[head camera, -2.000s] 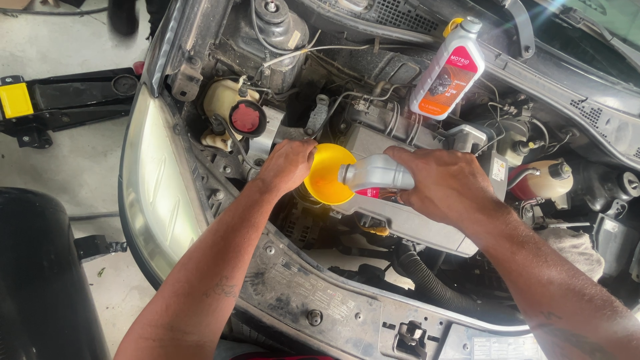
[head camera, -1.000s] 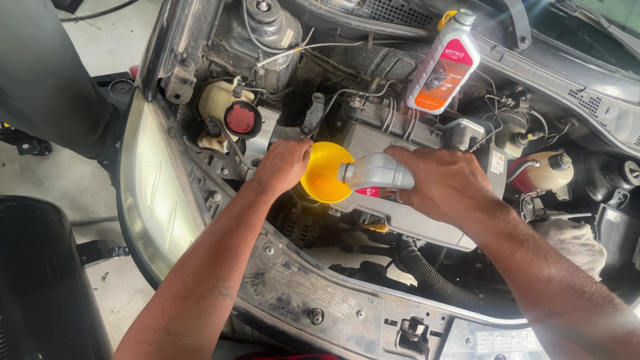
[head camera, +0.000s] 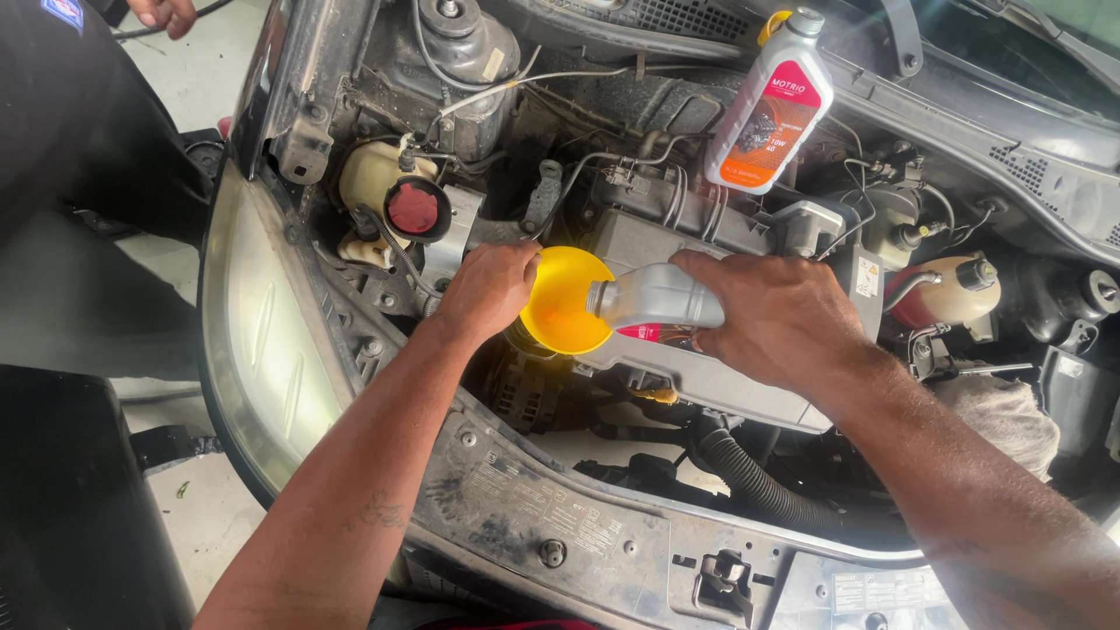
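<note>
With its fingers on the left rim, my left hand (head camera: 492, 289) holds a yellow plastic funnel (head camera: 569, 306) over the engine. My right hand (head camera: 774, 315) grips a grey Motrio engine oil bottle (head camera: 661, 296), tipped on its side with its neck at the funnel's mouth. Amber liquid shows inside the funnel; its spout is hidden. A second Motrio oil bottle (head camera: 770, 109), marked 10W 40, stands upright behind the engine cover (head camera: 744, 376), with a yellow cap (head camera: 774, 28) beside its neck.
A headlight (head camera: 271, 350) and the front crossmember (head camera: 560, 525) border the engine bay. At left is a reservoir with a red cap (head camera: 413, 208); at right, a brake fluid reservoir (head camera: 949, 289) and a grey rag (head camera: 1002, 420). Another person (head camera: 96, 175) in dark clothes stands beyond the fender.
The other person has come into view at the upper left, beside the fender. My hands, the funnel and the tipped bottle hold the same place.
</note>
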